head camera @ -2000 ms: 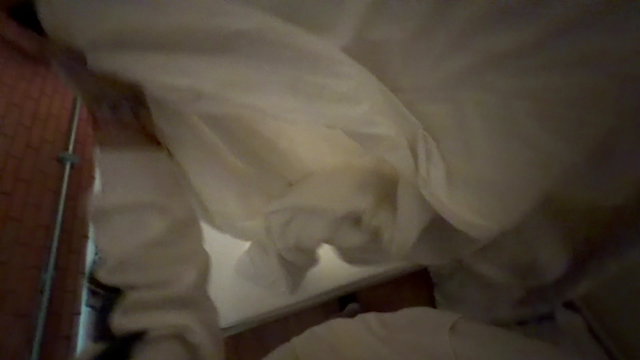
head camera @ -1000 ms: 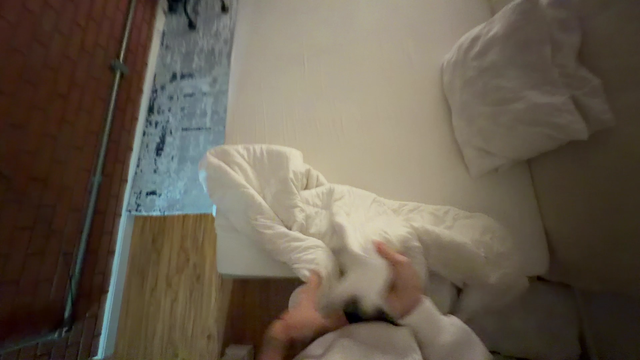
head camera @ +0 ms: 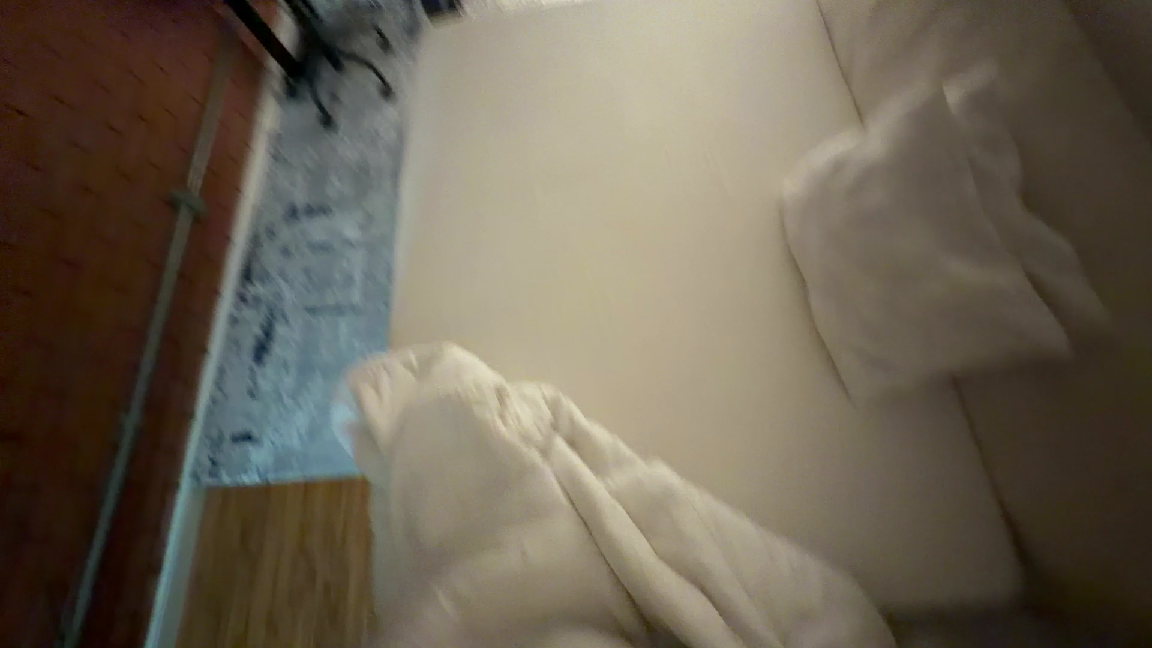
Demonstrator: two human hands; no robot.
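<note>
Neither my left hand nor my right hand shows in the head view. A bunched white duvet [head camera: 576, 513] lies across the near end of a bed, folded in loose ridges, and runs out of the bottom of the view. Past it stretches the mattress under a pale fitted sheet [head camera: 594, 216]. On the right side of the bed rests a white pillow [head camera: 918, 261], its cover creased and loose at one end. The picture is blurred.
A brick wall [head camera: 90, 234] with a metal pipe [head camera: 153, 351] runs along the left. Between wall and bed are a blue-grey patterned rug [head camera: 306, 297] and a wooden floor [head camera: 279, 558]. Black chair legs [head camera: 328, 63] stand at the upper left.
Both hands, seen at the near edge by the duvet a second ago, are out of view now. The duvet, raised across the view two seconds ago, lies lower on the bed.
</note>
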